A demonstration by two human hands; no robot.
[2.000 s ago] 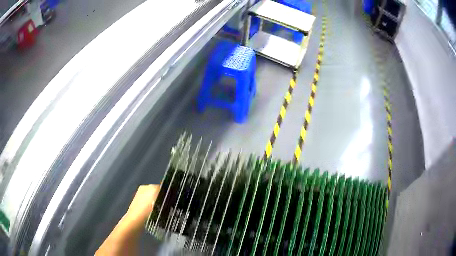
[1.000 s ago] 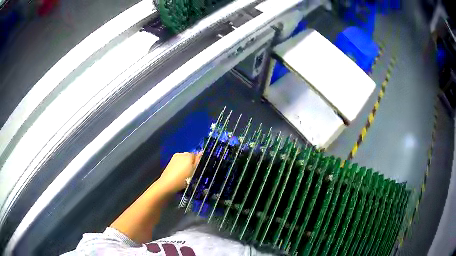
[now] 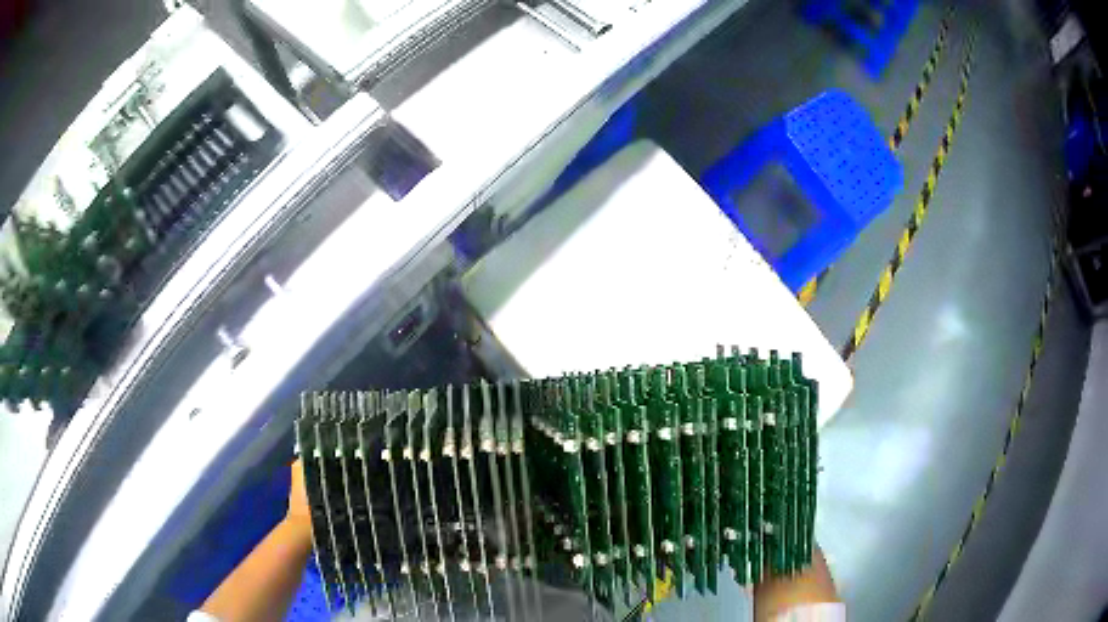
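A loaded PCB rack (image 3: 559,486) with many green boards standing on edge is held up in front of me at the bottom centre. My left hand (image 3: 300,516) is at its left end, the fingers mostly hidden behind the boards. My right hand (image 3: 796,583) is at its lower right end, cut by the boards and partly hidden. The rack's far edge overlaps the near part of a white-topped stand (image 3: 656,267) in the view; I cannot tell if they touch.
The pale metal line (image 3: 352,243) curves along the left. Green boards (image 3: 73,292) stand at the far left beside a dark slotted holder (image 3: 201,158). A blue stool (image 3: 826,170) stands beyond the white top. Yellow-black floor tape runs on the right.
The white-topped stand is nearer, now just beyond the rack. The rack has turned more level across the view. My right hand has come into view.
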